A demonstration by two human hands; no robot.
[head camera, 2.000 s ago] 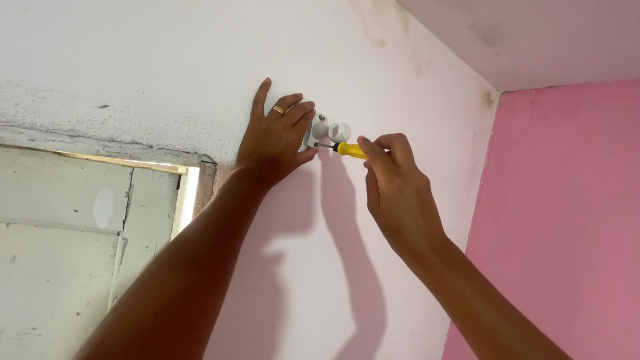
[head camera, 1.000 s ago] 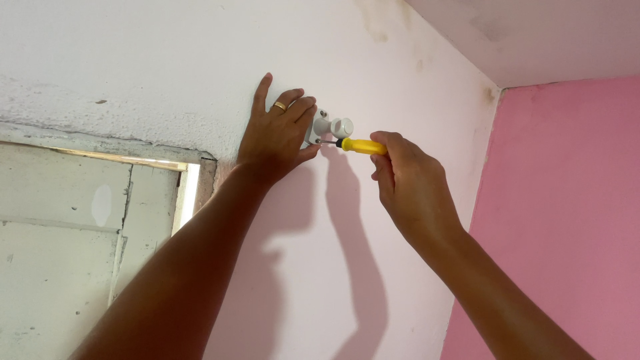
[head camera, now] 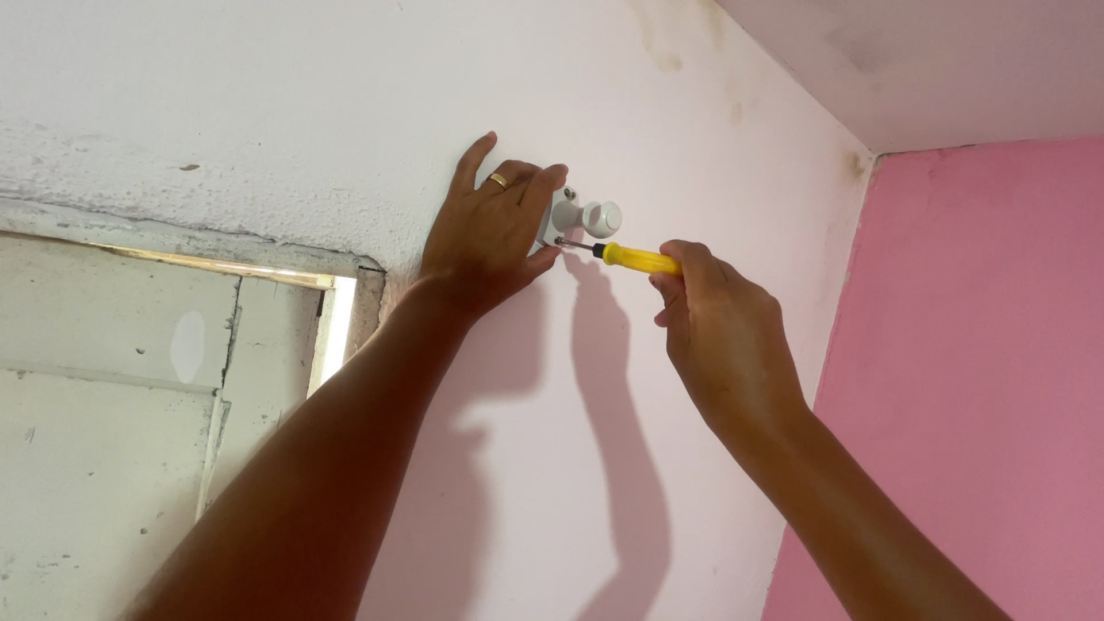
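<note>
A white wall bracket (head camera: 565, 211) with a rounded knob end sits against the pale wall, a screw (head camera: 569, 194) visible in its upper part. My left hand (head camera: 492, 224), with a ring on one finger, lies on the wall and presses the bracket's left side between fingers and thumb, hiding part of it. From the right, my right hand (head camera: 716, 319) grips the end of the yellow handle of a screwdriver (head camera: 638, 259). Its metal shaft points left, and its tip meets a screw (head camera: 559, 241) at the bracket's lower edge, close to my left thumb.
At the lower left is a weathered, pale wooden door (head camera: 103, 431) in its frame (head camera: 366, 297), with light coming through a gap. A pink wall (head camera: 975, 362) meets the pale wall at the right, under the ceiling (head camera: 940, 69). Shadows of both arms fall on the pale wall.
My right hand has shifted from the front of the screwdriver's handle back to its rear end, leaving more of the yellow handle showing. My left hand has stayed at the bracket.
</note>
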